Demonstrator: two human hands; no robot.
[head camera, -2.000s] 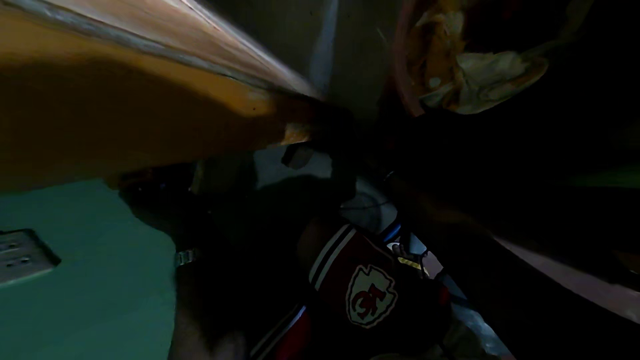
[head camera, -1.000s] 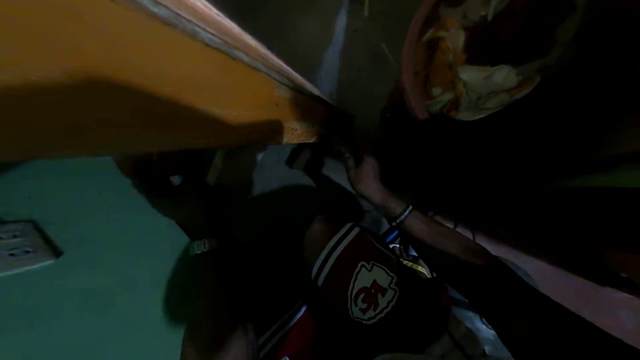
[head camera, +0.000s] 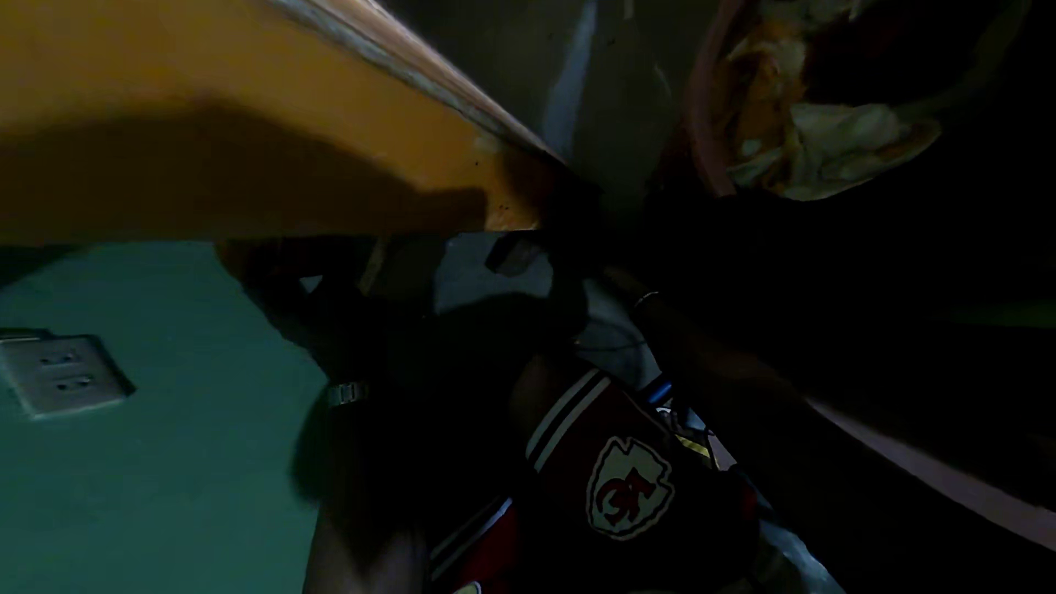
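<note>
An orange-painted wooden board (head camera: 330, 140) with a pale, worn edge fills the upper left. My left hand (head camera: 289, 276), above a wrist with a metal-banded watch (head camera: 348, 393), reaches up to the board's lower edge; deep shadow hides its fingers. My right hand (head camera: 606, 264), beyond a thin bracelet (head camera: 647, 298), is near the board's right end, mostly lost in the dark. Whether either hand grips the board cannot be told. A small block-like object (head camera: 513, 254) shows between the hands, just under the board's end.
A green wall with a white power outlet (head camera: 66, 375) stands at left. A pinkish round container (head camera: 706, 99) with crumpled, pale and orange contents is at upper right. My knee in dark red shorts (head camera: 569, 421) is below. Beside it lie a blue item (head camera: 660, 390) and other unclear things.
My right hand, lit and visible near the board's end one second ago, is now mostly in shadow. The board's lower edge sits a little lower in view than then.
</note>
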